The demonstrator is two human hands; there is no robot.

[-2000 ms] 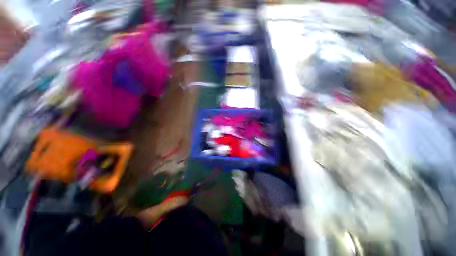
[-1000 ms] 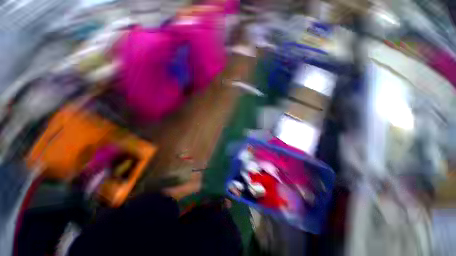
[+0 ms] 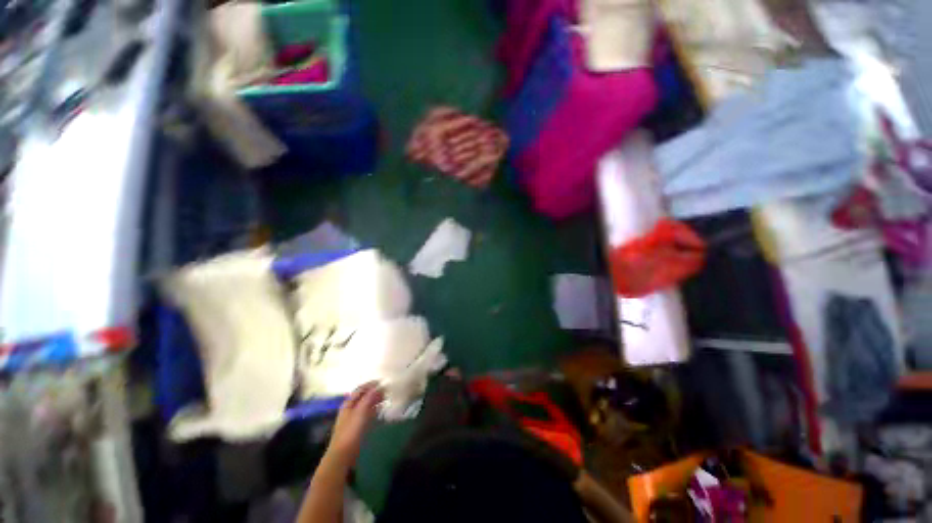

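Broad cream fabric pieces [image 3: 353,296] lie over a blue crate [image 3: 179,352] at the lower left, with dark marks on one. A second cream piece [image 3: 240,337] drapes over the crate's left part. My left hand [image 3: 358,403] is at the near right edge of the pile, its fingers closed on the edge of a crumpled cream piece [image 3: 407,373]; blur hides the exact hold. My right forearm [image 3: 603,497] shows at the bottom edge, and the right hand is hidden behind the dark shape at the bottom centre.
Green floor [image 3: 409,61] runs up the middle, with a white scrap [image 3: 443,247] and a patterned red cloth [image 3: 458,145] on it. Magenta pieces [image 3: 588,133] stand at the upper right. An orange-red bundle [image 3: 657,255] and orange crate [image 3: 807,490] are at the right. A white table [image 3: 66,225] is at the left.
The view has swung from the aisle with the scrap crate to the cream pieces on a blue crate. The orange crate has shifted from left to lower right. My left hand now shows at the pile.
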